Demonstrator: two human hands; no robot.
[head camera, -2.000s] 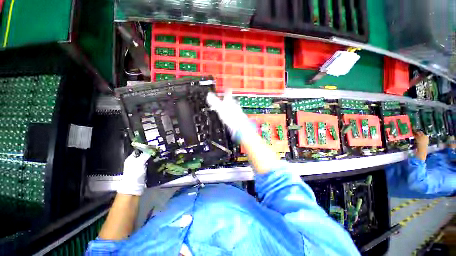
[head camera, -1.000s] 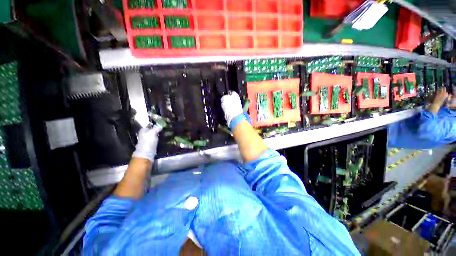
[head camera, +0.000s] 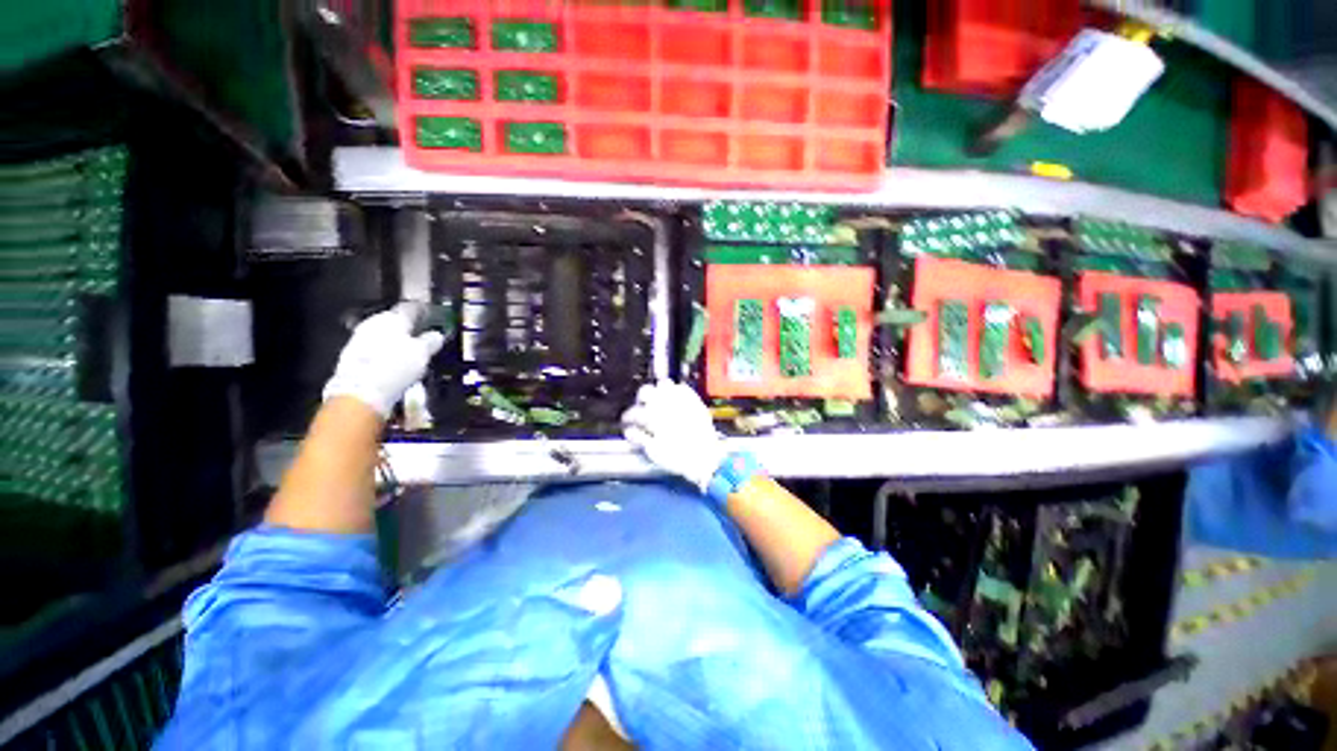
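Note:
An empty-looking black carrier fixture (head camera: 546, 316) lies flat on the railed line in front of me, with a few green pieces along its near edge. My gloved left hand (head camera: 384, 361) is just outside its left side, fingers curled at a small dark grey object; whether it grips this is unclear. My gloved right hand (head camera: 675, 429) rests at the fixture's near right corner, fingers bent; contact or grip is unclear. To the right, a carrier holds a green panel (head camera: 765, 223) under a red sheet (head camera: 722, 360) with small green modules.
A red compartment tray (head camera: 653, 110) sits on the shelf edge, small boards in some cells. More loaded carriers line the right. A black bin (head camera: 909, 587) stands below the near rail (head camera: 938, 453). Green boards (head camera: 52, 440) are at left. Another person's blue sleeve (head camera: 1261, 492) shows at right.
The carrier fixture was tilted between my hands and now lies flat on the line. My left hand has moved to outside its left side. My right hand has moved to its near right corner.

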